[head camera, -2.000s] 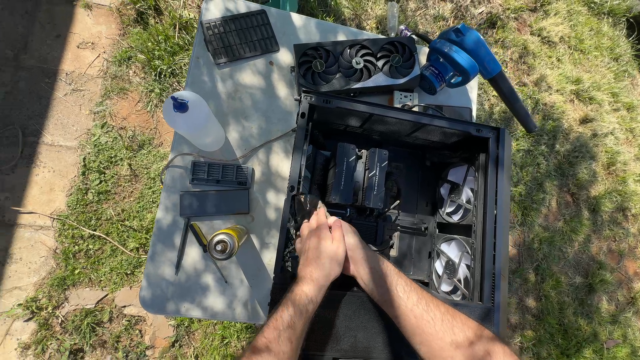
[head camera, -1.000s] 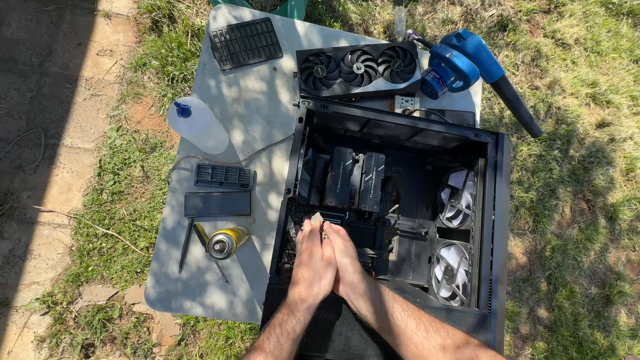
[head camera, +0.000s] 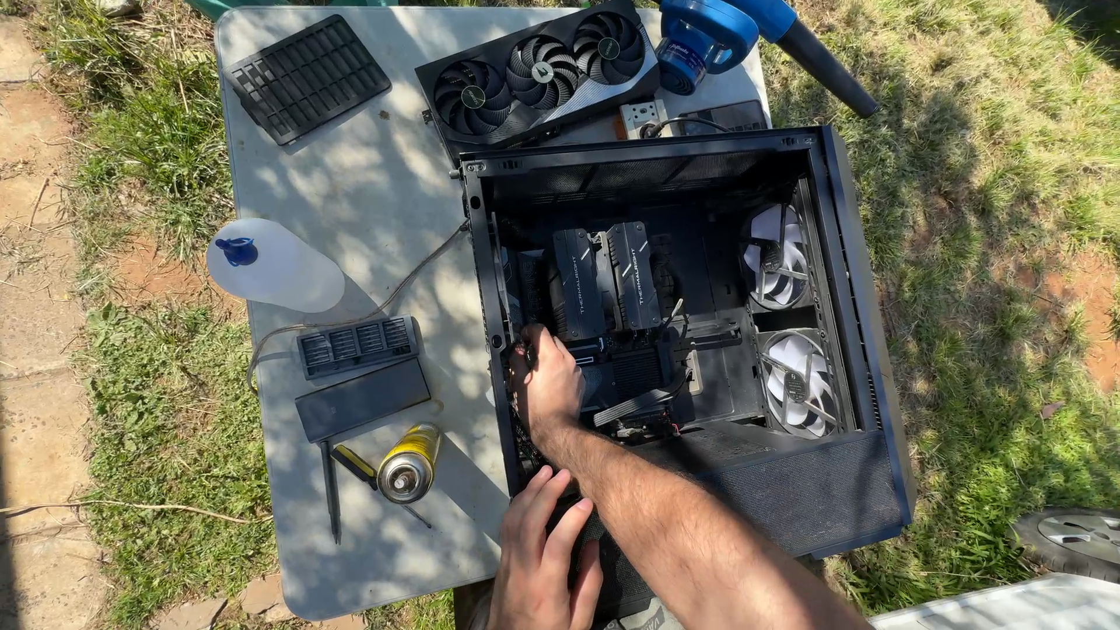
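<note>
An opened black computer case lies on its side on the table. My right hand reaches inside, at its left wall, with bent fingers beside a small dark part; whether they grip it is hidden. My left hand is at the case's lower left corner, fingers spread, nothing seen in it. Above my right hand sits the twin-tower Thermalright CPU cooler. Two white-bladed fans are mounted at the right. A graphics card with three fans lies beyond the case. Flat dark cables lie right of my right hand.
On the table's left part are a slotted black panel, a translucent bottle, a screwdriver-bit case, a dark flat box, a pen-like tool and a yellow spray can. A blue blower is at the back right.
My hands were together over the inside of the case; now they are apart. The right is at the case's left wall, the left nearer me at the lower corner. The view has shifted closer.
</note>
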